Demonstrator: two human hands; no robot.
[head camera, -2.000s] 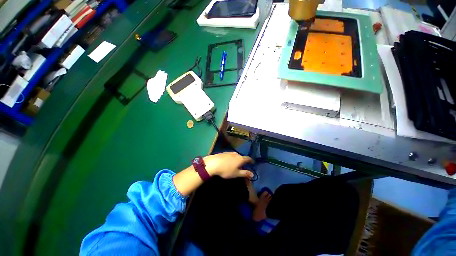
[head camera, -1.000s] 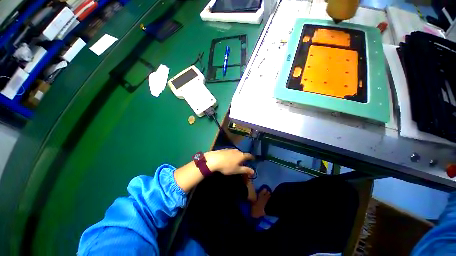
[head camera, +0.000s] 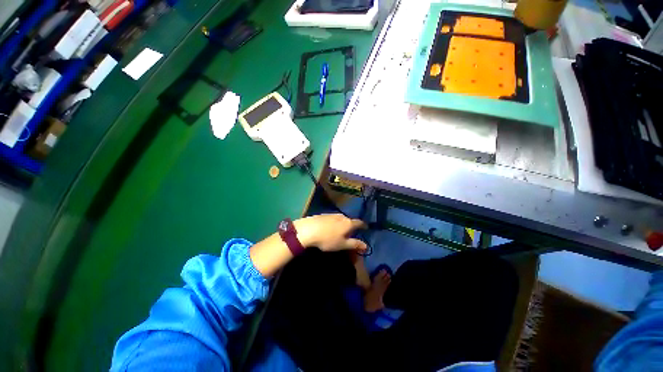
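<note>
My left hand (head camera: 334, 232) rests over my dark-clothed leg by the bench edge, thumb and forefinger apart, with no held object visible. A thin dark loop shows beside its fingertips. My right hand is out of the picture; only a blue sleeve (head camera: 638, 330) shows at the right edge. On the machine, an orange fixture (head camera: 480, 67) bearing a black frame (head camera: 520, 51) sits inside a green frame plate (head camera: 476, 109). A brass-coloured cylinder (head camera: 539, 11) is above its far right corner.
A handheld tester (head camera: 282, 136) with a cable, a white cloth (head camera: 224, 115) and a small disc (head camera: 274, 172) lie on the green bench. A blue pen (head camera: 323, 83) lies within a black frame (head camera: 301, 83). Stacked black frames (head camera: 621, 116) and a red button (head camera: 654, 240) are right.
The green plate with the orange fixture came towards me, then moved back, showing the block below it again. The brass-coloured cylinder shifted right relative to it. My left hand stayed nearly still.
</note>
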